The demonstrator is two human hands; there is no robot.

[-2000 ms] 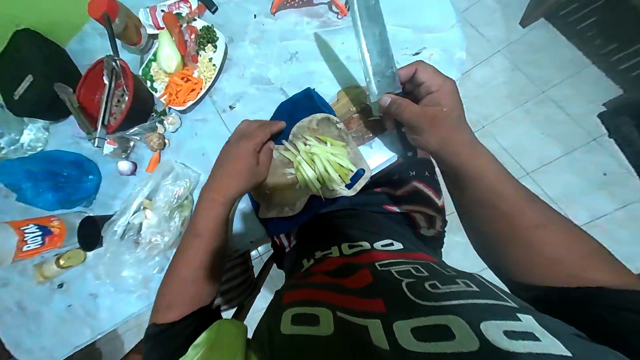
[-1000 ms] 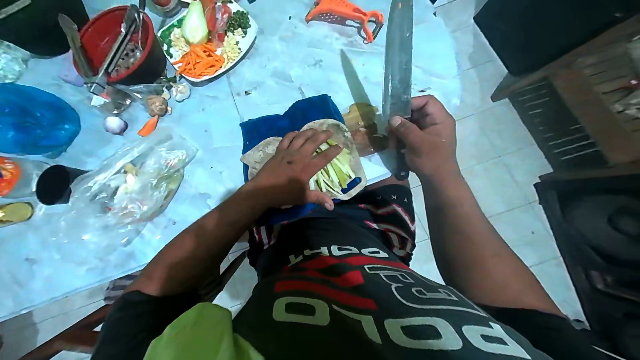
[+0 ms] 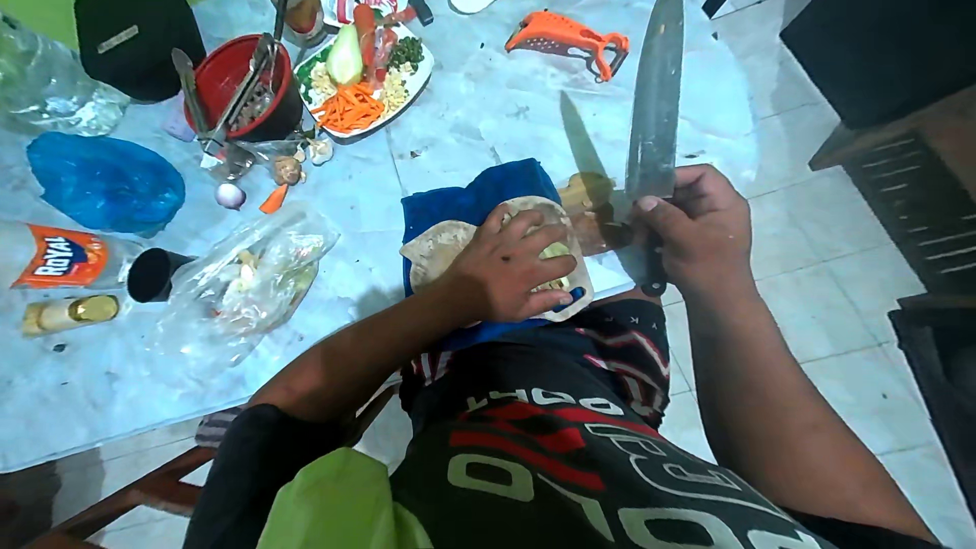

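Note:
My right hand [image 3: 698,229] grips a large kitchen knife [image 3: 656,107] by its dark handle, blade pointing away from me, right of the cutting board [image 3: 537,206]. My left hand [image 3: 515,271] lies palm down with fingers spread over pale green vegetable strips [image 3: 555,263] on the board, hiding most of them. Beneath the board is a blue cloth [image 3: 480,187] at the table's near edge. A transparent brownish item [image 3: 591,198] lies between board and knife. Farther off, a plate [image 3: 418,82] carries orange strips [image 3: 351,108], a pale green peeled vegetable [image 3: 346,57] and chopped greens.
An orange peeler-grater [image 3: 564,38] lies at the far side. On the left are a red-lined black container [image 3: 286,110] with metal utensils, a blue plastic bag [image 3: 107,183], a small onion [image 3: 230,196], a clear plastic bag [image 3: 244,290] and a labelled plastic bottle [image 3: 65,255].
My left hand has moved from the board's left edge onto the green strips and now covers most of them. The knife stays in my right hand.

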